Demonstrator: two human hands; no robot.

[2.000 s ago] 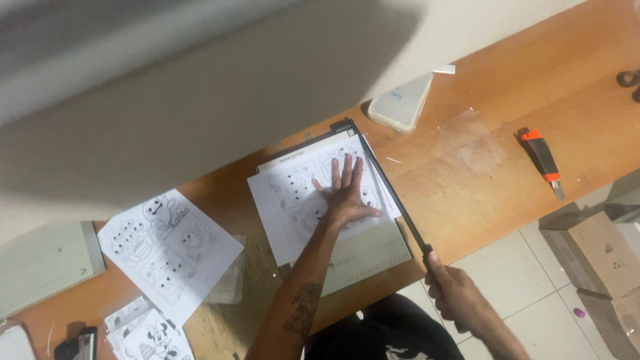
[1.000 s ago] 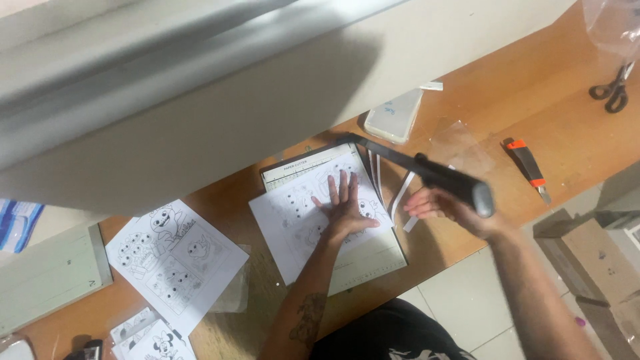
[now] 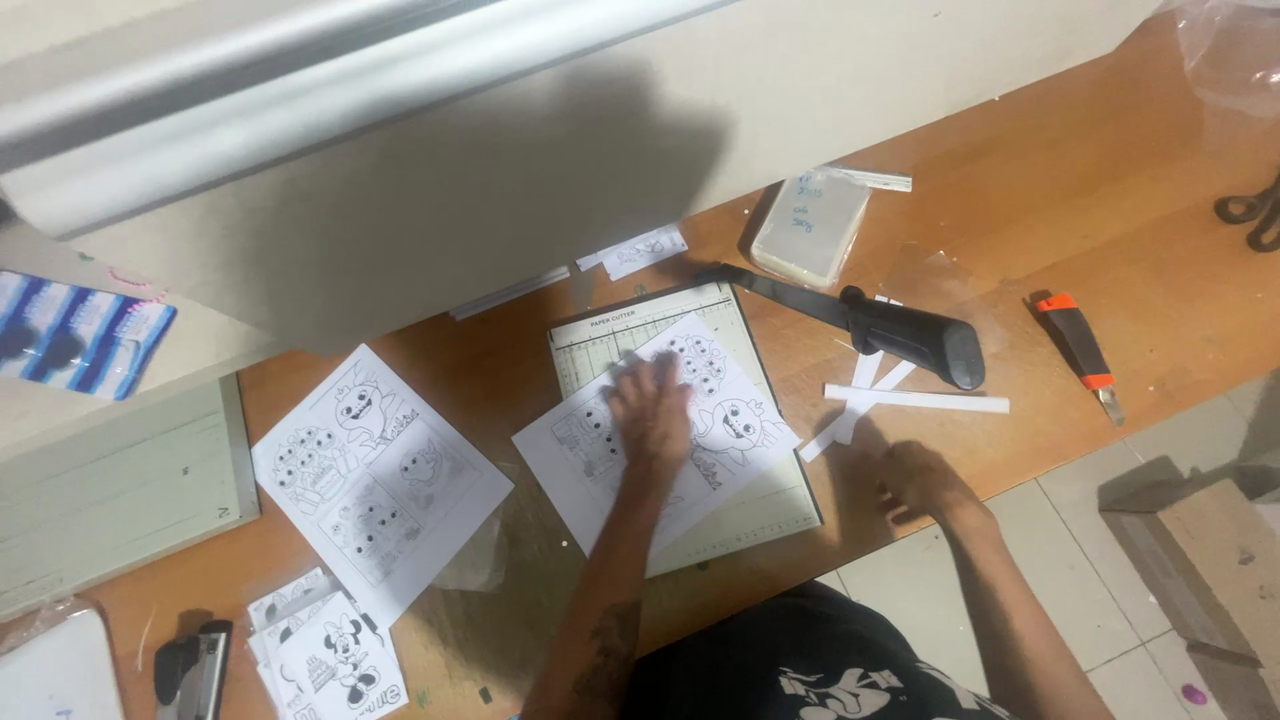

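Observation:
My left hand (image 3: 652,415) lies with bent fingers on a printed sheet of cartoon drawings (image 3: 735,400), which rests turned at an angle on a pale paper cutter (image 3: 740,530). The black cutter arm (image 3: 910,335) is raised at the cutter's right side. Below and right of its handle, my right hand (image 3: 920,480) hangs near the table edge, slightly blurred, its fingers curled; whether it holds anything is unclear. Several white paper strips (image 3: 915,399) lie crossed between that hand and the cutter arm. Left of the cutter lies another printed sheet (image 3: 450,500).
A utility knife (image 3: 1078,340) and scissors (image 3: 1255,215) lie at the right, a clear plastic pack (image 3: 812,225) behind the cutter. Small printed cards (image 3: 345,650) and a stapler (image 3: 195,670) are at lower left. A wall-like pale panel (image 3: 450,200) borders the table's back; cardboard boxes (image 3: 1210,560) stand on the floor.
My right hand has let go of the cutter handle, and the arm has risen. Cut strips now lie crossed right of the cutter. The sheet under my left hand has turned.

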